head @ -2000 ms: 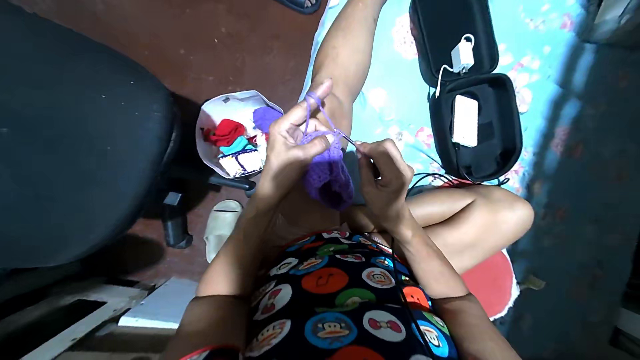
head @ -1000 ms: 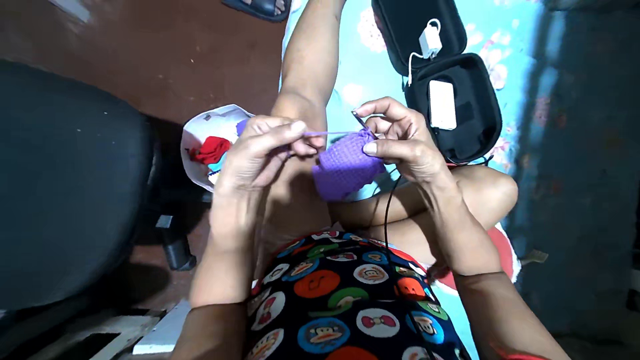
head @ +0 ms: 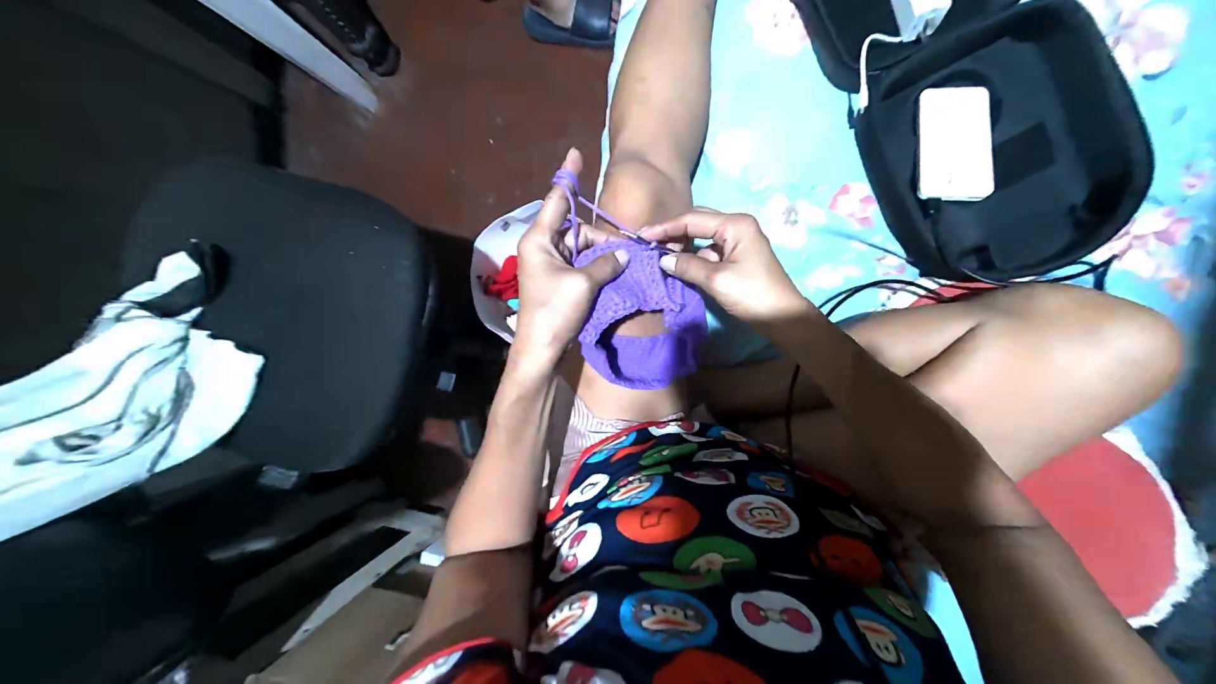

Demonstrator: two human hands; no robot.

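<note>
A purple crocheted piece (head: 638, 304), ring-shaped with an opening in its middle, hangs between my hands above my lap. My left hand (head: 560, 271) pinches its upper left edge under the thumb, and purple yarn (head: 567, 180) loops around a raised finger of that hand. From there the yarn slants down to the top edge of the piece. My right hand (head: 731, 261) grips a thin crochet hook (head: 635, 237) and touches the upper right edge of the piece with its thumb. Most of the hook is hidden by the fingers.
A white container (head: 492, 285) with red material stands left of my leg. Beyond it is a black chair (head: 285, 313) with a white patterned cloth (head: 133, 399). At the upper right, an open black case (head: 1007, 142) holds a white device (head: 956, 142); black cables run beside my knee.
My left hand has raised a finger with yarn looped around it, where one second ago the yarn ran straight across to the piece. The view has shifted, bringing the cloth on the chair into sight.
</note>
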